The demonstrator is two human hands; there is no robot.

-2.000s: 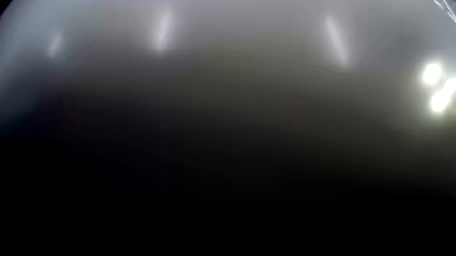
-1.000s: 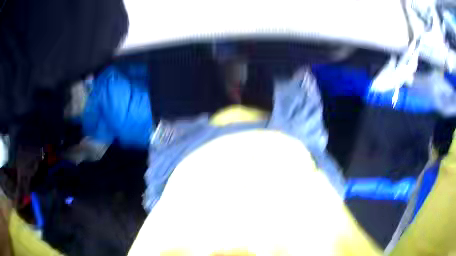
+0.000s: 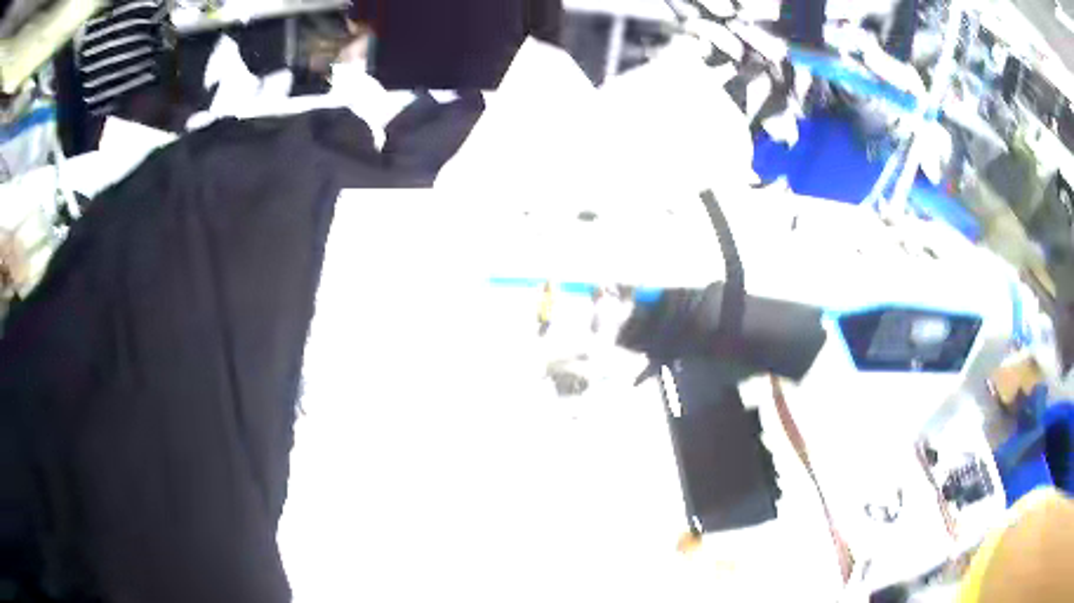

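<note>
A large black garment [image 3: 177, 353] covers the left of the white, overexposed table. The white sewing machine's needle area [image 3: 548, 304] is near the middle, beside a small yellow part. A dark cloth roll [image 3: 771, 332] is strapped on the machine arm by a black band. Cut black pieces [image 3: 724, 454] with a jagged right edge lie below the roll. A blue-edged control panel [image 3: 913, 339] is at the head's right end. My left hand is out of view. At the bottom right corner only a blurred yellow and tan part shows, perhaps my right arm; no right hand can be made out.
A small brown scrap [image 3: 690, 542] lies at the lower end of the black pieces. A brown strap or cord [image 3: 807, 459] runs down the table's right part. White shapes stand behind the machine. Blue crates [image 3: 836, 159] are at the back right, with more blue at the right edge.
The view has swung up from my lap and the table's front edge to the tabletop, garment and sewing machine. Two seconds ago the view was dark and blurred.
</note>
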